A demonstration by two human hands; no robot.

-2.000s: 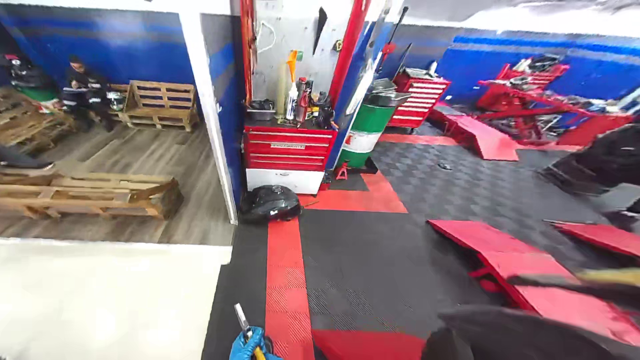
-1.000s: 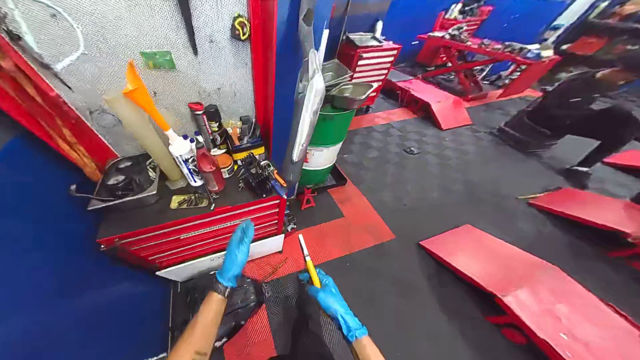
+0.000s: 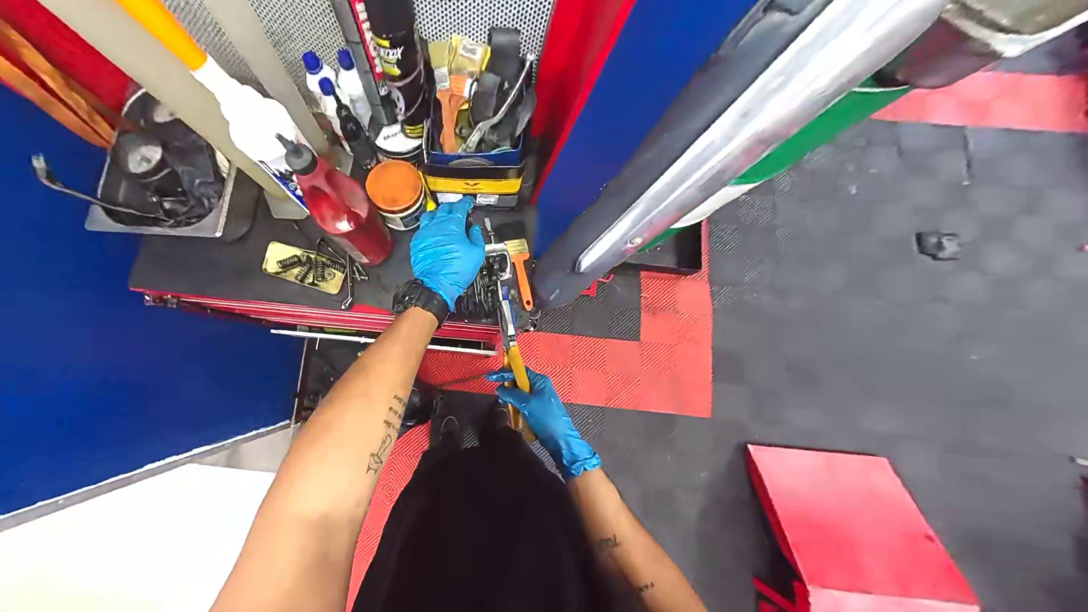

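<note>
My left hand (image 3: 446,251), in a blue glove, is over the black top of a red tool chest (image 3: 212,268), by a pile of black metal parts (image 3: 478,297). Its fingertips reach the front of a small blue and yellow bin (image 3: 476,180); whether they grip anything is hidden. My right hand (image 3: 540,412), also gloved, holds a yellow-handled tool (image 3: 517,367) at the chest's front right corner. The tool's far end overlaps the metal parts. A paintbrush with an orange handle (image 3: 521,276) lies just right of them. An orange-lidded jar (image 3: 396,189) stands left of my left hand.
A red bottle (image 3: 344,212), a yellow tray of springs (image 3: 303,268) and a metal pan (image 3: 161,223) are on the chest. A long grey and silver panel (image 3: 705,161) leans at the right. A red ramp (image 3: 858,518) is on the floor at the lower right.
The view has moved close over the tool chest. My left hand, in front of the chest one second ago, is now over its top. The yellow-handled tool is still in my right hand.
</note>
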